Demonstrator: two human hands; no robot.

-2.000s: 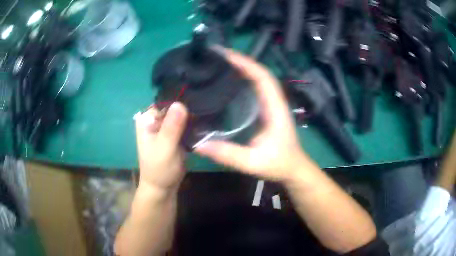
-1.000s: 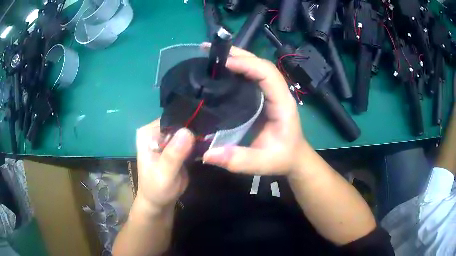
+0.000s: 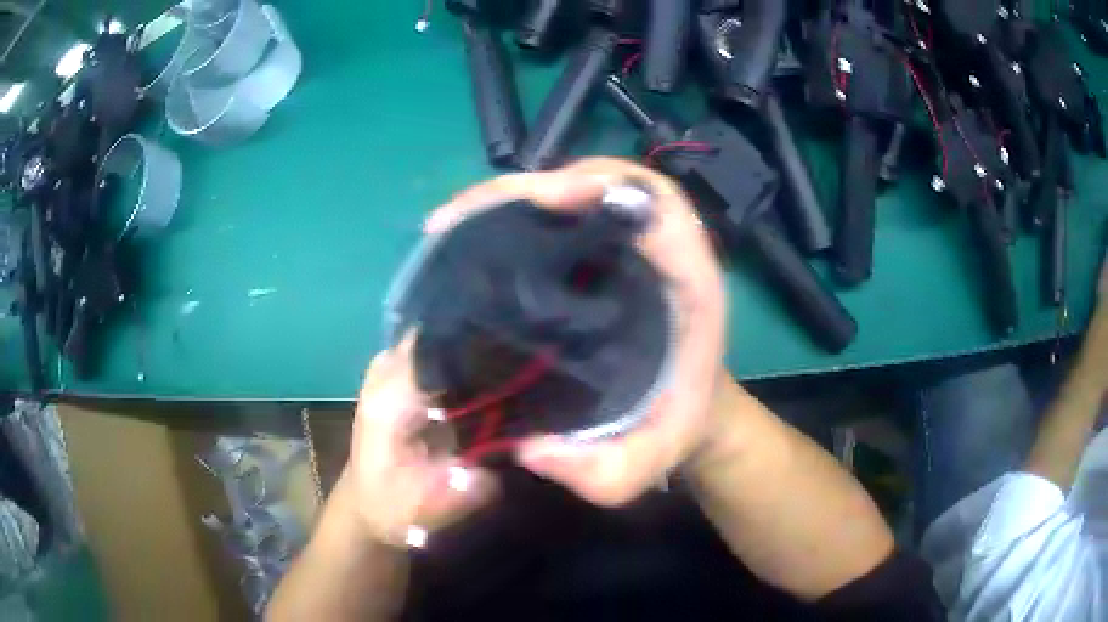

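Observation:
A round black device head (image 3: 523, 292) is held between both hands in front of me, blurred by motion. A clear curved band (image 3: 642, 407) lies around its rim on the right and lower right; a pale edge also shows at its upper left. Red wires with small white connectors hang from the head's lower left. A short stem with a shiny tip points up at its upper right. My right hand (image 3: 680, 316) wraps the band and head from the top and right side. My left hand (image 3: 407, 450) grips the head's lower left, fingertips partly hidden.
Black units with tubes and red wires (image 3: 790, 280) are heaped at the back and right of the green bench (image 3: 292, 328). Clear bands (image 3: 225, 103) and more black units (image 3: 91, 292) lie at left. An open cardboard box (image 3: 134, 486) stands below left. Another person's sleeve (image 3: 1008, 547) shows lower right.
The held head has moved right and slightly down. The band's free end, which stuck out at the upper left, now lies close to the head. My right fingers now reach over the top.

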